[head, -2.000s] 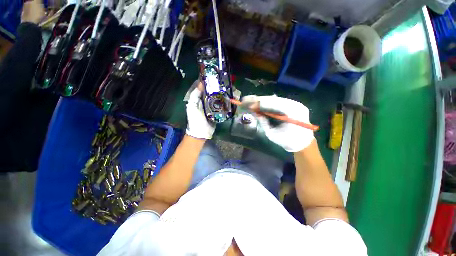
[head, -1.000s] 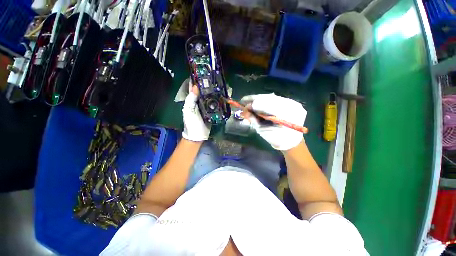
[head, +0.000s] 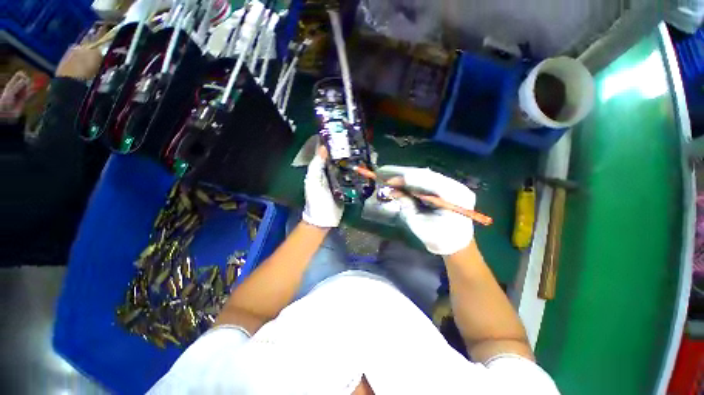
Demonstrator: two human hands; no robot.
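Observation:
My left hand, in a white glove, holds the black motor/gear unit by its lower left side. The unit is open side up, with a silver rod running up from it. My right hand, also in a white glove, holds the orange-red grease brush. The brush's tip lies at the lower end of the unit, near the round part; whether it touches is too blurred to tell. The metal fixture block lies partly hidden below my right hand.
Stacked units stand at left, above a blue bin of brass-coloured parts. A grease pot and blue tray are at back right. A yellow-handled tool and hammer lie right. Another person's hand is upper left.
The view has shifted, so the bench and bins sit slightly lower and further right. The brush tip stays at the unit's lower end. The other person's hand is in view again at upper left.

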